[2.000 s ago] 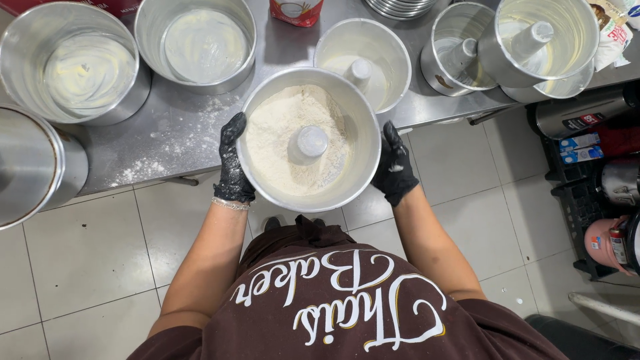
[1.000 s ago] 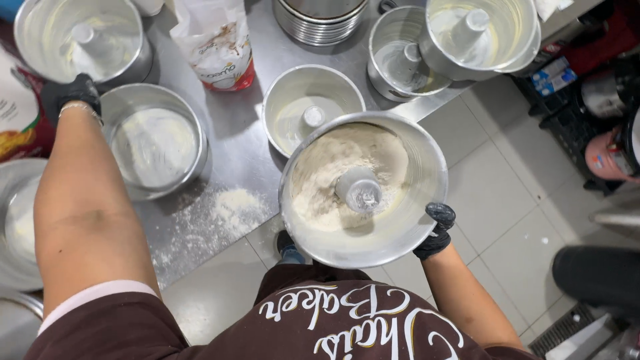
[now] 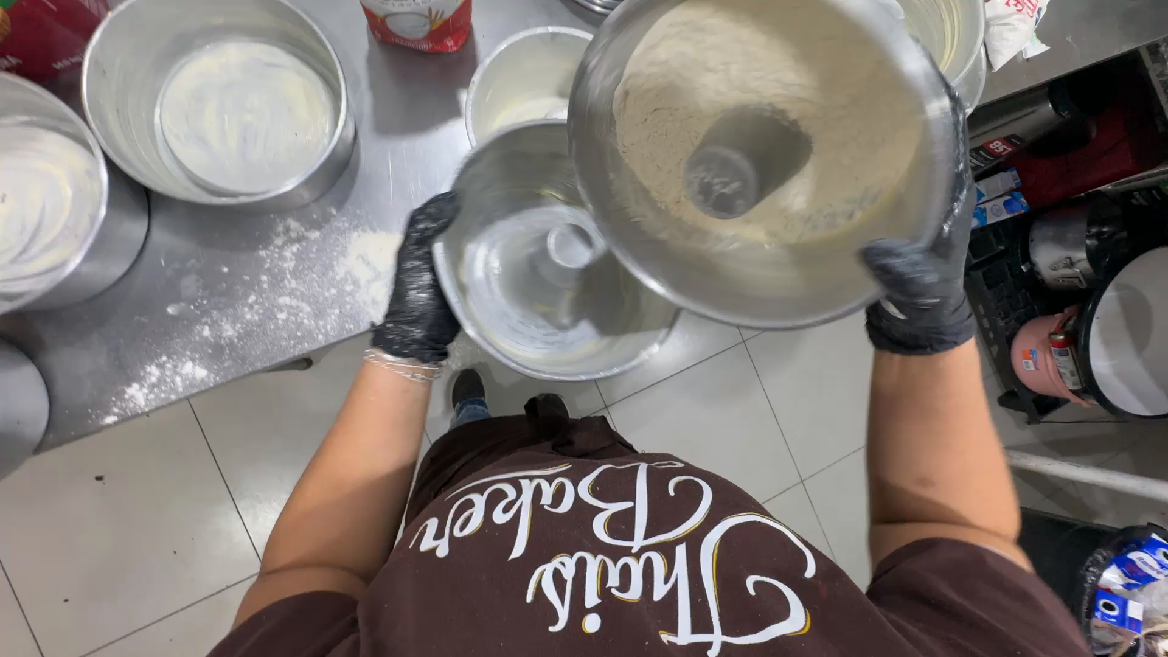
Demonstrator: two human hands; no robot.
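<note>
My right hand, in a black glove, grips the right rim of a large metal tube pan with pale flour in it. The pan is raised and blurred by motion. My left hand, also gloved in black, holds the left side of a second metal tube pan, whose inside has a whitish coating. The flour-filled pan overlaps the upper right of this second pan; whether their rims touch, I cannot tell.
Round pans with smeared insides stand on the steel table, which has scattered flour near its edge. Behind are another tube pan and a red-and-white packet. At the right are a black crate and a pink container.
My left hand, which reached to a tube pan at the far left, now holds a tube pan in front of me. The flour-filled pan has moved up and right with my right hand.
</note>
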